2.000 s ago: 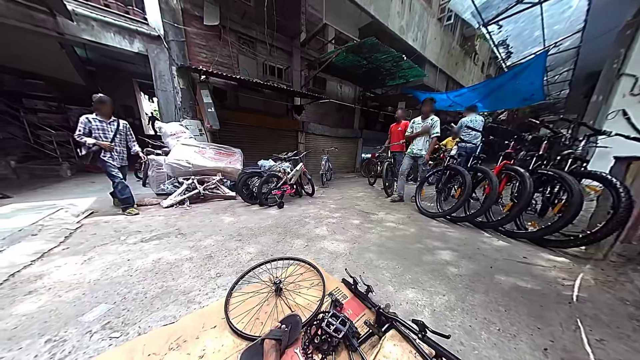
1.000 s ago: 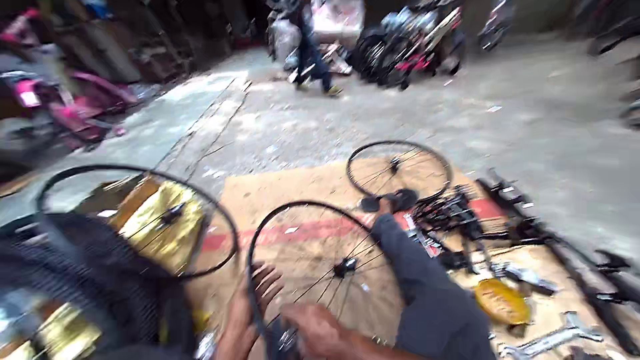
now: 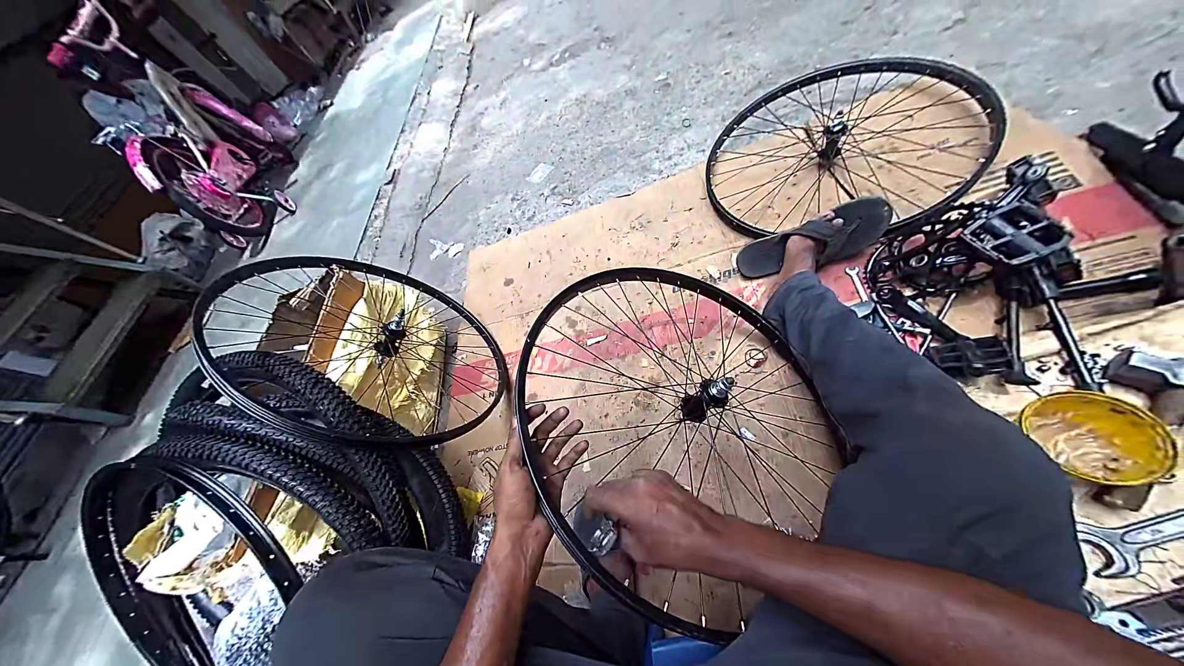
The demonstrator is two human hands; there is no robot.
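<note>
A spoked bicycle wheel without a tyre [image 3: 534,338] leans between the legs, tilted, its hub facing up. At its left rim my left hand [image 3: 536,467] rests with fingers spread, the rim passing across the palm side. My right hand [image 3: 657,518] is closed on a small, shiny rounded tool [image 3: 599,536] at the lower-left rim; its exact kind is unclear. A second bare wheel [image 3: 215,370] lies on stacked black tyres [image 3: 370,481] at the left. A third wheel [image 3: 999,120] lies on the cardboard beyond the sandalled foot.
Flattened cardboard [image 3: 592,231] covers the ground. On the right are a crankset with pedals [image 3: 1017,231], a yellow round container [image 3: 1101,435] of grease-like matter and a large wrench [image 3: 1128,546]. A bare rim [image 3: 102,555] leans at lower left; a pink child's bicycle [image 3: 213,176] stands at upper left.
The view has swung down and left from the yard. Since one second ago, my right hand has stayed near the lower-left rim; my left hand remains beside the rim.
</note>
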